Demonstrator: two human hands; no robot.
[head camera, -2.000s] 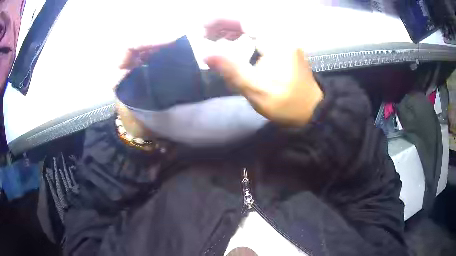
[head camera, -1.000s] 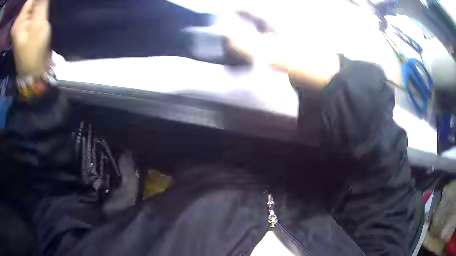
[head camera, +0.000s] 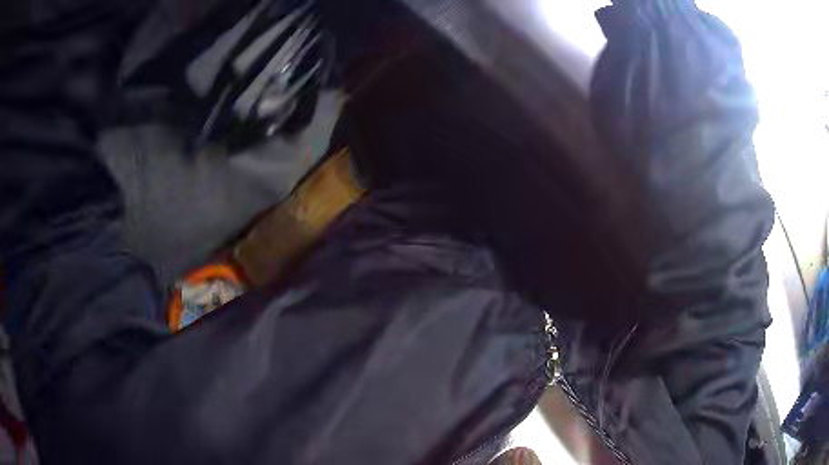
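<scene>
Neither hand shows in the head view. My left sleeve (head camera: 64, 218) runs up along the left side and leaves the picture at the top left. My right sleeve (head camera: 700, 182) reaches up to the top edge at the right, where its gathered cuff is cut off. A heap of dark and pale glossy strips or cloth (head camera: 273, 77) lies at the upper left over a grey cloth surface (head camera: 182, 191). What either hand holds is out of the picture.
A yellow-brown wooden bar (head camera: 304, 218) lies beside my lap, with an orange-rimmed item (head camera: 214, 291) at its lower end. The blurred table edge (head camera: 536, 64) slants across the top. A blue thing (head camera: 818, 309) shows at the far right rim.
The view has turned down and left. Both hands and the dark cloth have left the picture. The wooden bar shows larger, and the orange-rimmed item has come into view.
</scene>
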